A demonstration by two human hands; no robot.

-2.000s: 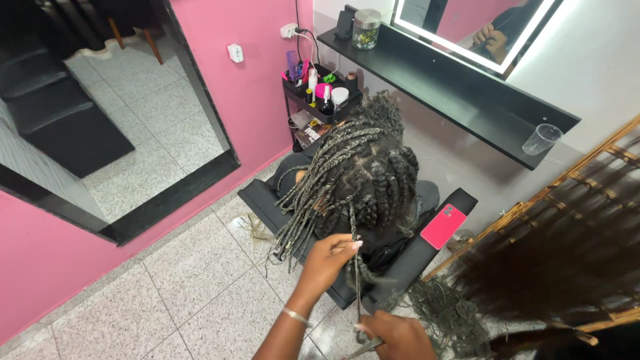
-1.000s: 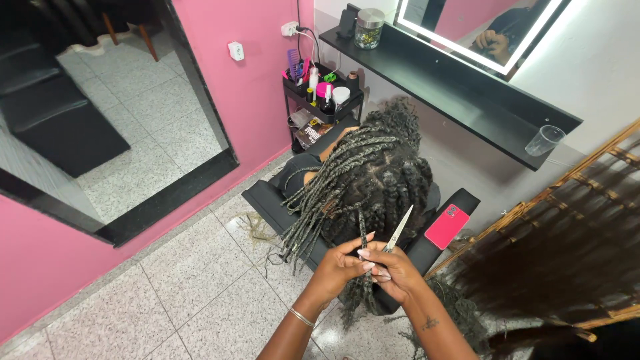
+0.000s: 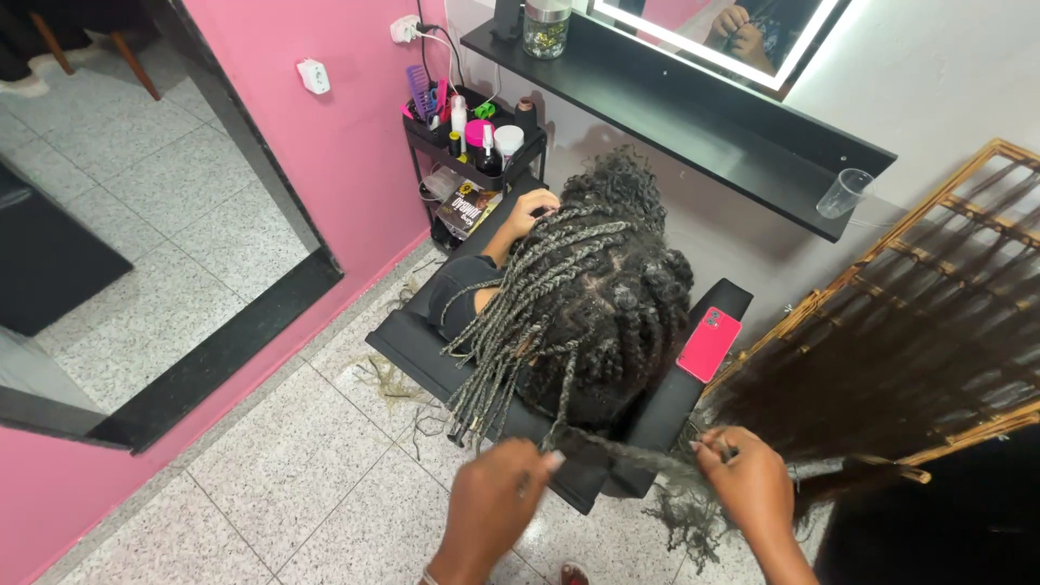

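A seated person's head, seen from above and behind, has grey-and-black braids hanging to the left and dark unbraided hair at the front. One braid hangs down at the back, and a loose hair strand stretches from its lower part to the right. My right hand pinches that strand; a small metallic part shows between its fingers, too hidden to name surely. My left hand, blurred and with curled fingers, is just below and left of the braid; whether it grips hair cannot be told.
The black chair's armrest carries a pink-red phone. A black cart holds combs and bottles. The black shelf bears a jar and a clear cup. A bamboo rack with dark hair stands right.
My hands, together at the braid a second ago with scissors showing, are now apart, the right one further right with the strand. The seated person's hand has come up to the head.
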